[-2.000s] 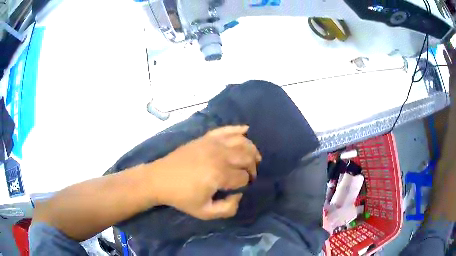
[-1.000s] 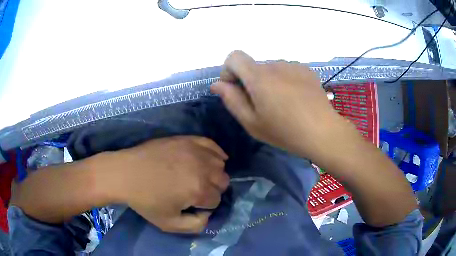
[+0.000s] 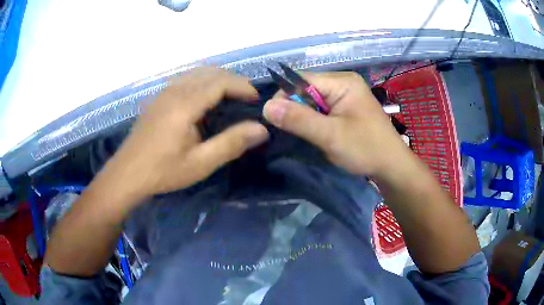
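Note:
The dark cloth [image 3: 238, 161] lies bunched on my lap below the table's front edge. My right hand [image 3: 334, 113] is closed around the thread snips [image 3: 307, 98], which have pink and blue handles; their dark blades point up and left, slightly apart. My left hand [image 3: 203, 125] is blurred, over the cloth, with thumb and fingers apart near the right hand's fingertips. Whether it pinches any cloth cannot be told.
The measuring tape strip [image 3: 89, 131] runs along the front edge of the white table [image 3: 107, 53]. A red plastic basket [image 3: 426, 125] stands right of my lap, with a blue stool [image 3: 498, 173] beyond it. Thin black cables hang over the table's right part.
The sewing machine has left the view. My right hand has come in from the right and now shows the snips. The left hand has risen from the lap and its fingers have spread.

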